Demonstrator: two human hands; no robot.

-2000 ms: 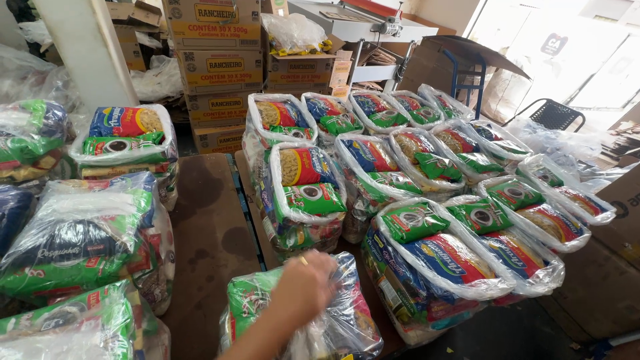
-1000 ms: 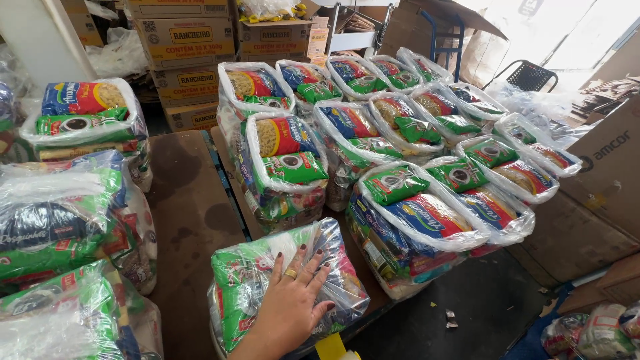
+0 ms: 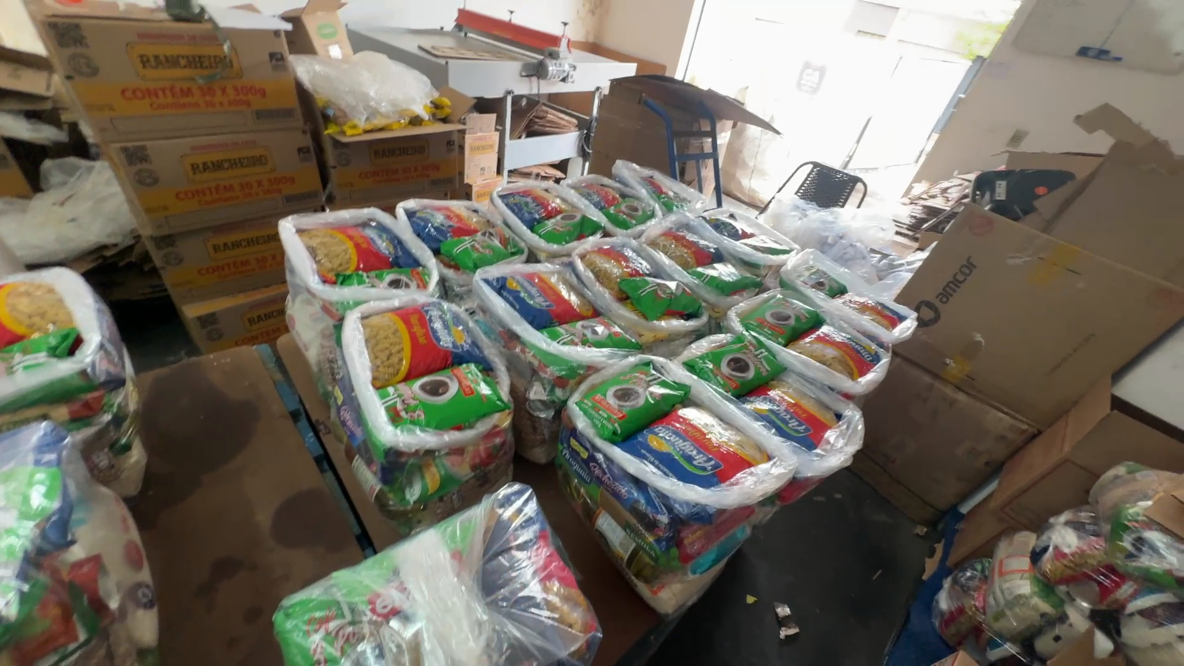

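Neither my left hand nor my right hand shows in the head view now. Nearest to me, at the bottom centre, is a closed clear plastic bag of groceries (image 3: 444,592), its film folded over green and blue packets. Behind it stands an open bag with a pasta packet (image 3: 421,347) and a green coffee packet (image 3: 444,396) on top. Right of that, another open bag holds a green packet (image 3: 631,400) beside a blue and red pasta packet (image 3: 694,446). Several more open bags (image 3: 541,296) stand close together in rows behind these.
Brown cardboard (image 3: 231,462) covers the tabletop at left, with more filled bags (image 3: 65,555) at its left edge. Stacked cartons (image 3: 217,166) rise behind. A large cardboard box (image 3: 1036,314) stands at right, above a heap of filled bags (image 3: 1064,573). Small scraps (image 3: 785,620) lie on the dark floor.
The hand that lay spread on the near closed bag one second ago has left the view. That bag now sits lower in the picture as the view has shifted.
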